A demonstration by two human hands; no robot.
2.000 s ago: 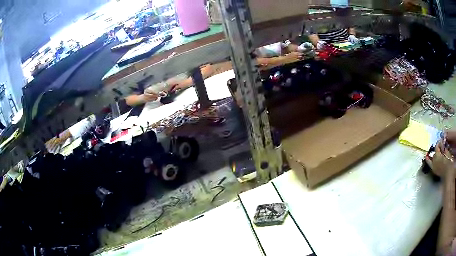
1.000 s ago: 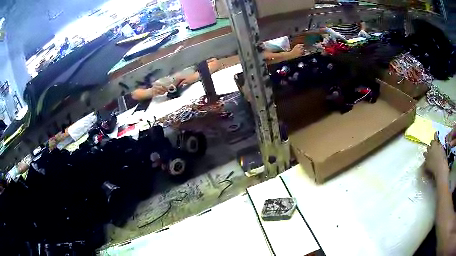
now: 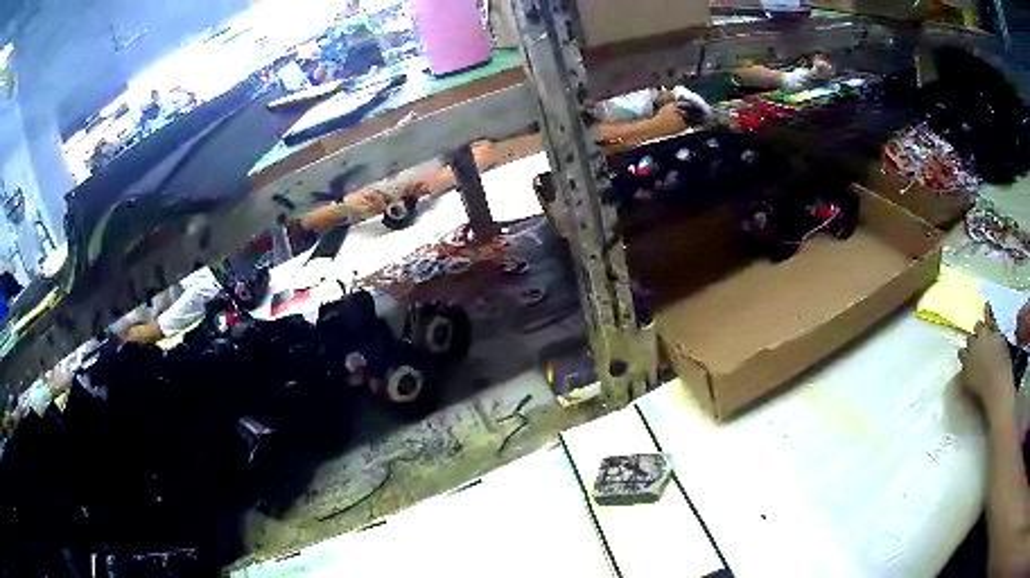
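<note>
Neither of my hands is in the picture. Nearest in front of me, a small grey speckled block [image 3: 631, 479] lies on the white bench [image 3: 813, 474] between two dark lines. Behind it to the right stands a shallow open cardboard tray [image 3: 813, 327]. A black wired unit with a red patch [image 3: 796, 226] sits at the tray's far end.
A slotted metal post [image 3: 578, 203] stands left of the tray. A dark heap of housings [image 3: 169, 440] and a wheeled chassis [image 3: 407, 350] are at left. At right, another person's hand [image 3: 988, 356] is beside a yellow sheet [image 3: 949, 299]. Tangled wires [image 3: 928, 158] lie behind.
The view has shifted, so the block, tray and post appear farther right than in the earliest frame. The neighbour's hands and the hands across the line have changed position slightly.
</note>
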